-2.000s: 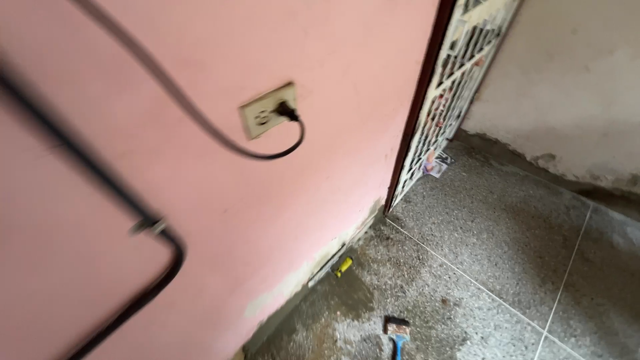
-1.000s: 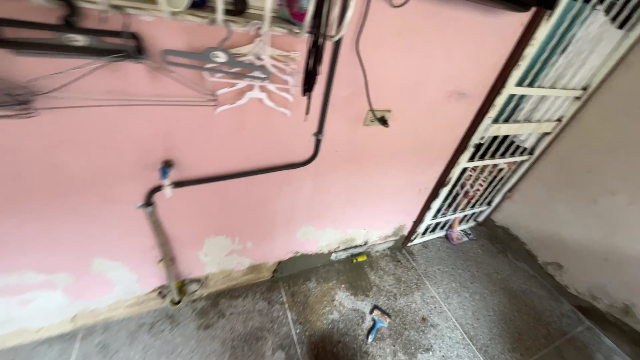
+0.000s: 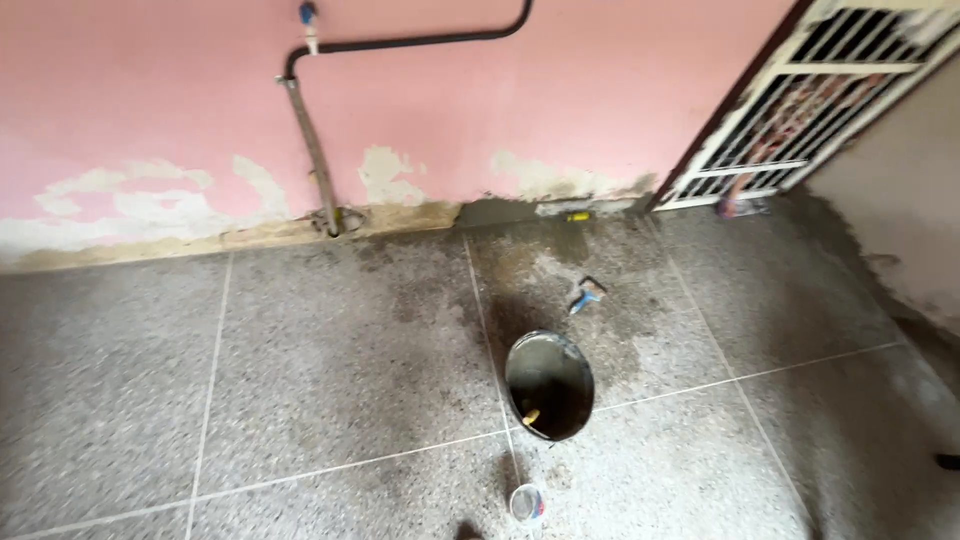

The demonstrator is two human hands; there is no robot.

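Observation:
Neither of my hands is in the picture. On the speckled floor stands a dark bucket (image 3: 550, 386) with a yellowish handle (image 3: 531, 417) showing inside its near rim. A brush with a blue handle (image 3: 585, 295) lies on the floor beyond it. A small whitish cup (image 3: 526, 502) stands on the near side of the bucket. At the foot of the wall lies a yellow-handled tool (image 3: 578, 217); its blurred far part cannot be told clearly.
A pink wall (image 3: 420, 97) with peeled patches runs behind, carrying a black pipe (image 3: 420, 40) with a blue-handled valve (image 3: 307, 13). A white barred metal gate (image 3: 810, 112) stands at the right. Fresh grey mortar (image 3: 495, 211) lines part of the wall base.
The view has swung down and left, bringing the bucket and the cup into sight. The brush and yellow-handled tool lie where they were on the floor.

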